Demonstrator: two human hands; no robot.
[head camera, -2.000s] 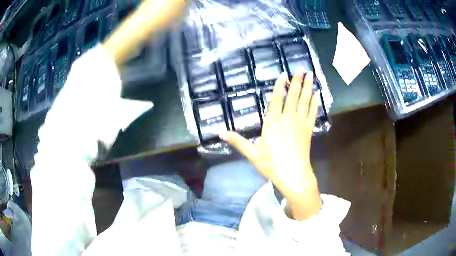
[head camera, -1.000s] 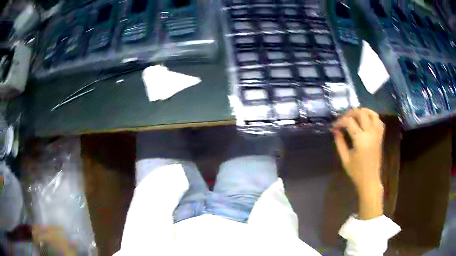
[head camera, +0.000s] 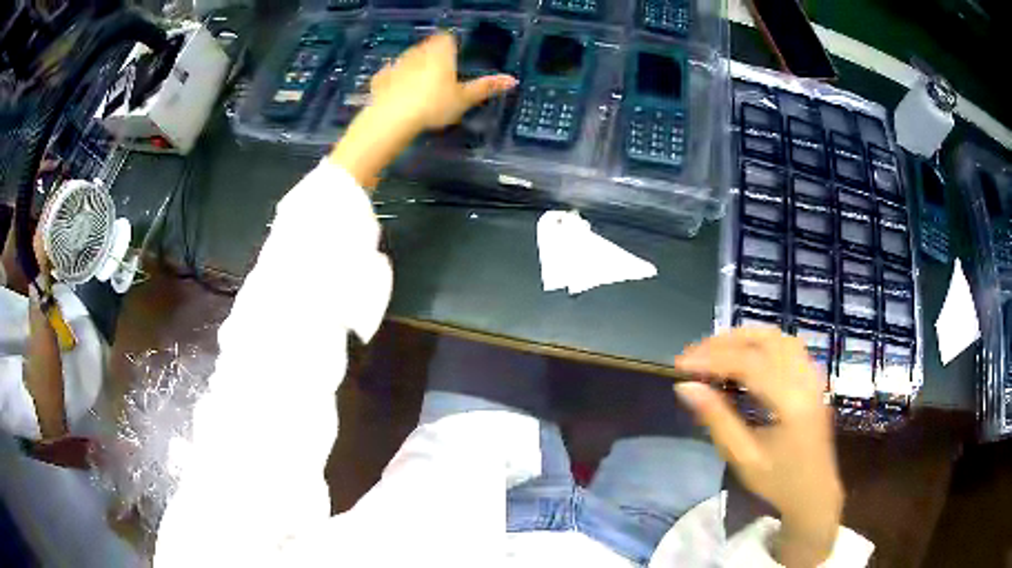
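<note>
My left hand (head camera: 424, 91) is over the phone tray (head camera: 666, 200), on a dark teal keypad phone in the upper row; its fingers partly cover the phone, and whether they grip it is unclear. Other keypad phones (head camera: 547, 91) lie in the clear pockets beside it. My right hand (head camera: 777, 405) is blurred, at the bench's front edge by the lens tray (head camera: 727, 266). Its fingers are curled, and a small dark thing shows between thumb and fingers, too blurred to name. The lens tray holds black-framed screen lenses (head camera: 813, 251) in a grid.
A white wipe (head camera: 588, 255) lies below the phone tray. A white fan (head camera: 83, 231) and white boxed device (head camera: 172, 89) are at left. A small bottle (head camera: 926, 114), white paper (head camera: 957, 315) and another phone tray (head camera: 985, 222) are at right. Another person's arm (head camera: 44, 372) shows at far left.
The view has swung left, so bench things sit further right. My left hand has come into view over the phone tray. My right hand is still near the lens tray's front end.
</note>
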